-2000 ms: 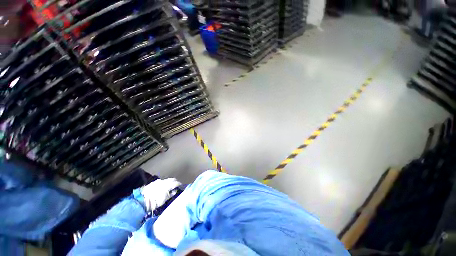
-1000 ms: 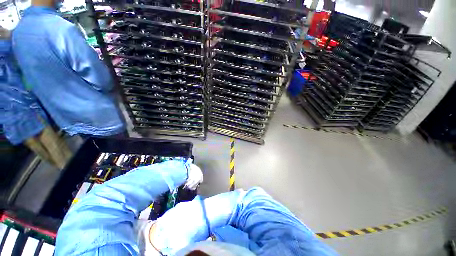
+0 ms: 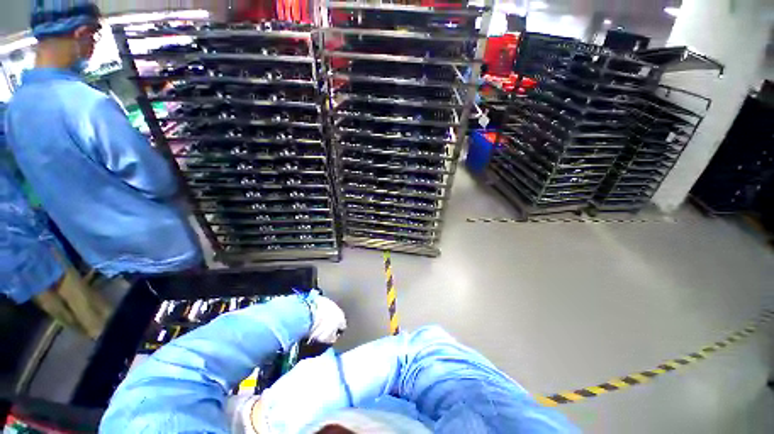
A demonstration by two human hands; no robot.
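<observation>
A black tote (image 3: 229, 279) lies at the lower left with circuit boards (image 3: 191, 310) inside, bearing dark parts and white blocks. My left hand (image 3: 326, 318), in a white glove, rests at the tote's right rim; its fingers are bent and partly hidden, so its grip is unclear. My right arm crosses from the right in front of me. My right hand (image 3: 243, 415), also in a white glove, is only partly visible over the tote's near side, below my left sleeve; its fingers are hidden.
Tall rack trolleys (image 3: 335, 153) full of boards stand beyond the tote. More racks (image 3: 577, 127) and a blue bin (image 3: 483, 151) stand behind right. A person in a blue smock (image 3: 93, 169) stands at left, another partly visible beside. Yellow-black tape (image 3: 391, 292) marks the grey floor.
The view has swung left and levelled, bringing the tote, its boards and the people into clear view. My left hand stays at the tote's rim. My right glove has come partly into view.
</observation>
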